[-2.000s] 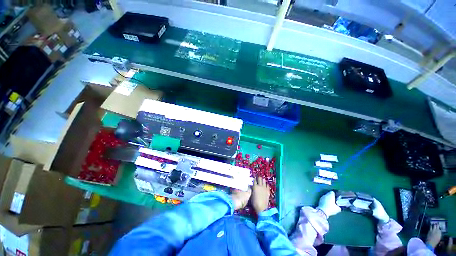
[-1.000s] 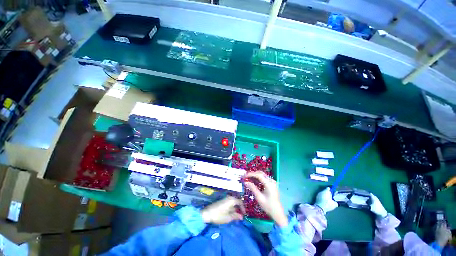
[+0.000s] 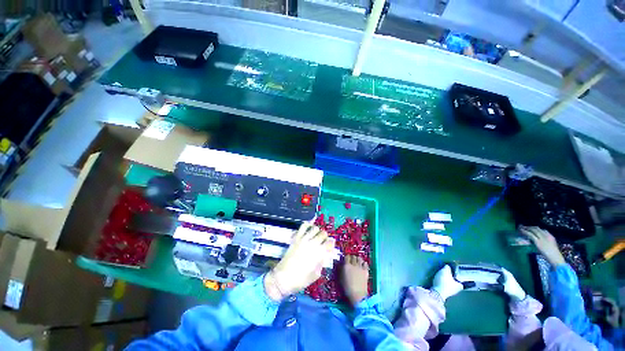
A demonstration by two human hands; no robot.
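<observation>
The lead cutting machine stands in front of me. Its pale feed rail runs across the front, with a clamp block midway. My left hand is over the rail's right end, fingers bent; whether it holds a part cannot be seen. My right hand is down among the red components in the green parts tray, its fingertips hidden. A dark chute points into the open carton, which holds more red components.
A raised green shelf with black bins crosses behind the machine. A blue bin sits under it. Four-sided white pieces lie right of the tray. At right, a person's gloved hands hold a grey module; another person's arm reaches in.
My left hand has risen from beside the tray onto the rail's right end. My right hand has dropped from the rail end into the red components. Another person's arm has reached in at right.
</observation>
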